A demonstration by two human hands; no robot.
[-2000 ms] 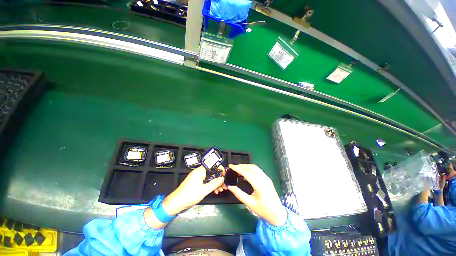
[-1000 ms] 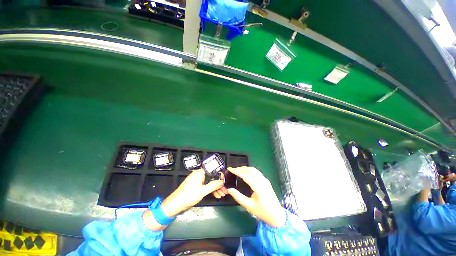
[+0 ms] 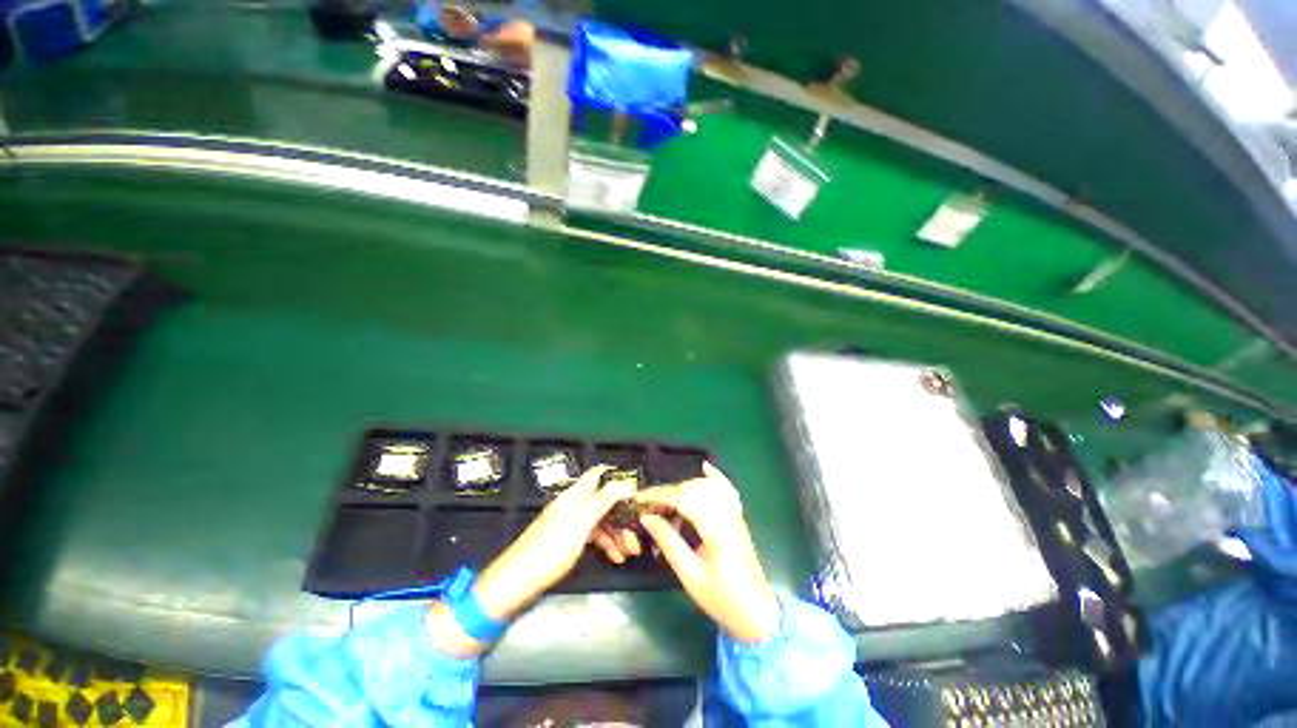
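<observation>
My left hand (image 3: 558, 536), with a blue wrist strap (image 3: 470, 605), holds a small dark electronic unit (image 3: 625, 489) over the foam tray. My right hand (image 3: 707, 538) meets it from the right, thumb and fingertips on or at the unit; whether it pinches a small part of its own is hidden. The black foam compartment tray (image 3: 373, 548) lies under and left of the hands. Its back row holds several square units with bright faces, one of them the leftmost unit (image 3: 400, 462). The visible front-row pockets at the left look empty.
A white-topped blister tray stack (image 3: 917, 491) stands right, a second stack (image 3: 1017, 700) lower right. Beyond lie a long black tray (image 3: 1060, 526) and another person's blue sleeve (image 3: 1223, 640). A yellow tray (image 3: 86, 697) is lower left, a large black tray (image 3: 57, 334) far left. A metal rail crosses behind.
My hands have closed together around the unit, which is now largely covered and no longer shows its bright face. The view has shifted slightly. A hand now shows behind the rail at the top.
</observation>
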